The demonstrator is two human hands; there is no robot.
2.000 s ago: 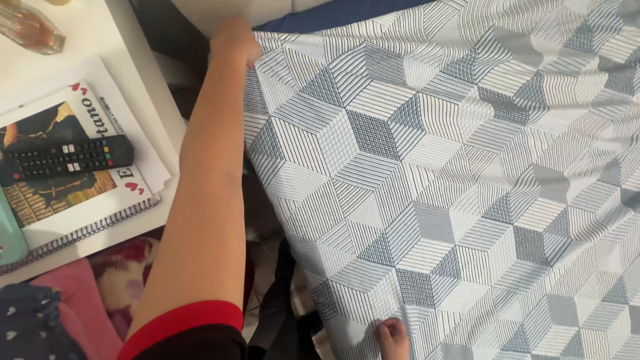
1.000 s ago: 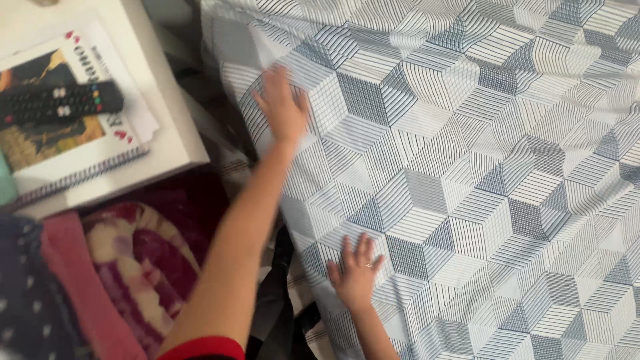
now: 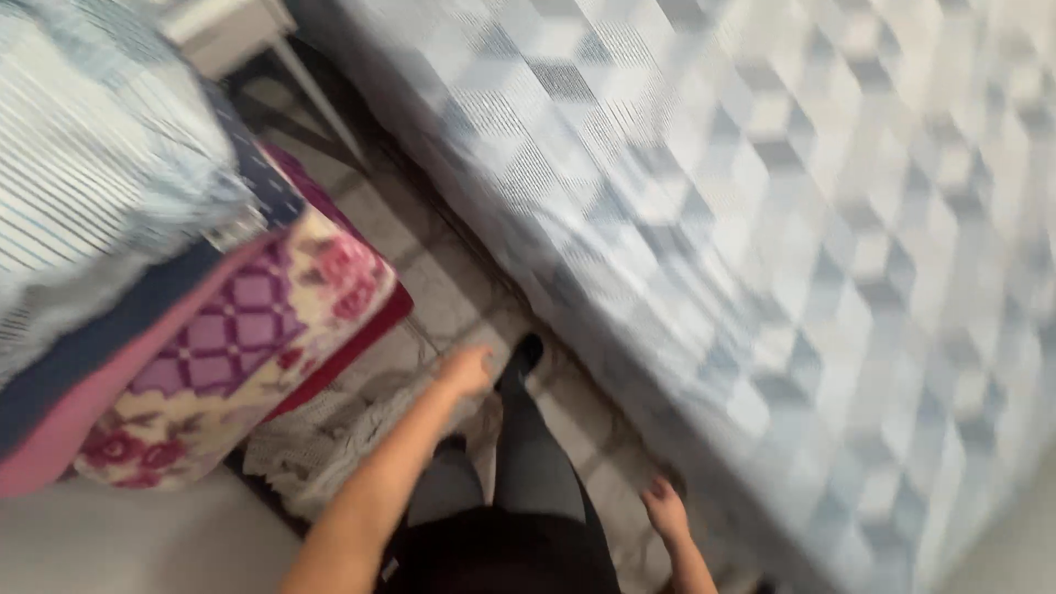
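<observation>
A sheet with a blue, grey and white geometric print [image 3: 701, 206] covers the bed on the right, its side hanging down towards the floor. My left hand [image 3: 469, 369] is held over the floor between the bed and a pile of folded bedding, touching neither; it looks empty, its fingers blurred. My right hand [image 3: 665, 505] is near the lower side of the bed, fingers partly curled, with nothing seen in it. Whether it touches the sheet cannot be told.
Left of me a floral blanket [image 3: 239, 330] lies under pink and navy cloths, with a striped bluish cloth [image 3: 82, 140] on top. A white table [image 3: 231, 33] stands at upper left. A light textured cloth [image 3: 322, 445] lies low beside my legs, on the tiled floor [image 3: 396, 214].
Both hands have left the printed sheet, where they rested a second ago, and now hang beside the bed. The view has swung strongly towards the floor and my legs.
</observation>
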